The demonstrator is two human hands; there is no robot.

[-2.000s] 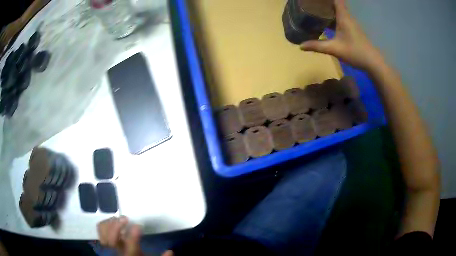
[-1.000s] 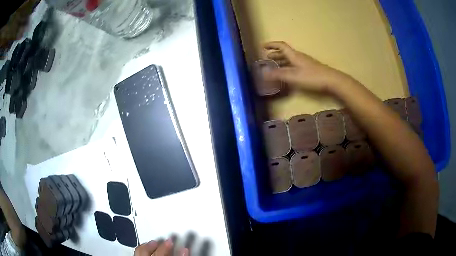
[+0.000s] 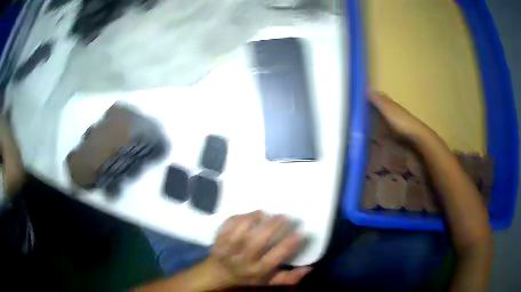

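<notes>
The blue tray (image 3: 355,154) has a tan-yellow liner (image 3: 425,63) and rows of brown slotted pieces (image 3: 391,193) at its near end. My right hand (image 3: 400,121) is inside the tray by its left wall, over a brown piece; blur hides whether it grips it. My left hand (image 3: 260,242) lies at the table's near edge, fingers bent, blurred; I cannot tell if it holds anything. A stack of brown pieces (image 3: 105,145) stands on a white sheet (image 3: 240,120) at the left. Three flat black pads (image 3: 204,193) lie between the stack and my left hand.
A black smartphone (image 3: 287,102) lies on the white table near the tray. Dark pieces (image 3: 94,20) are heaped at the far left, with more dark pieces (image 3: 34,60) by the left edge. Another person's arm (image 3: 10,154) is at the left rim.
The view has swung left. My right hand went from holding a stack over the tray to placing at its left side, and is now nearer the rows. More of my left hand shows.
</notes>
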